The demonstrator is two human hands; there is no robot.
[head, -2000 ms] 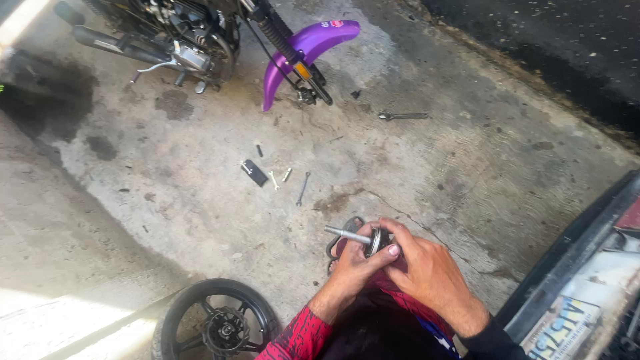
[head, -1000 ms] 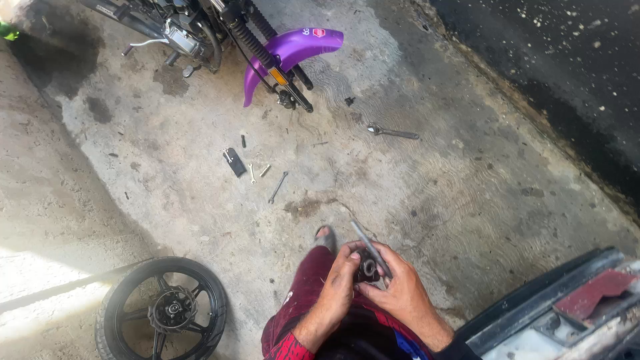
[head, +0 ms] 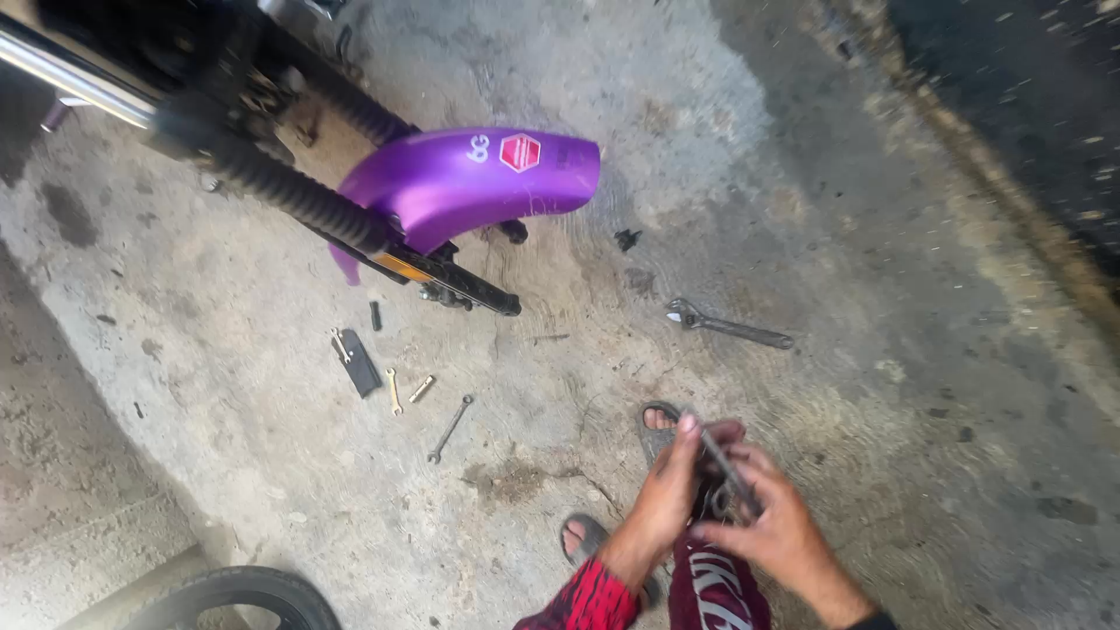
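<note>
Both my hands are together at the lower right, blurred. My left hand (head: 661, 503) grips a dark round metal part (head: 713, 497) from the left, its thumb up against a metal rod (head: 728, 468). My right hand (head: 779, 525) holds the rod and the part from the right. Whether rod and part are joined cannot be told. On the concrete floor beyond lies an adjustable wrench (head: 731, 327). Further left are a combination wrench (head: 451, 429), a small open-end wrench (head: 394, 391), a short metal tube (head: 422, 388) and a black pouch (head: 361, 366) with a small wrench (head: 341, 346) on it.
A motorcycle's front fork (head: 302, 197) with a purple fender (head: 490, 179) reaches in from the upper left, with no wheel between its legs. A wheel with a black tire (head: 236, 582) lies at the lower left. My sandalled feet (head: 584, 535) stand just beyond my hands.
The view has shifted toward the motorcycle fork. In my hands, the rod has turned from pointing left to lying diagonally across the round part. Both hands still hold the pieces.
</note>
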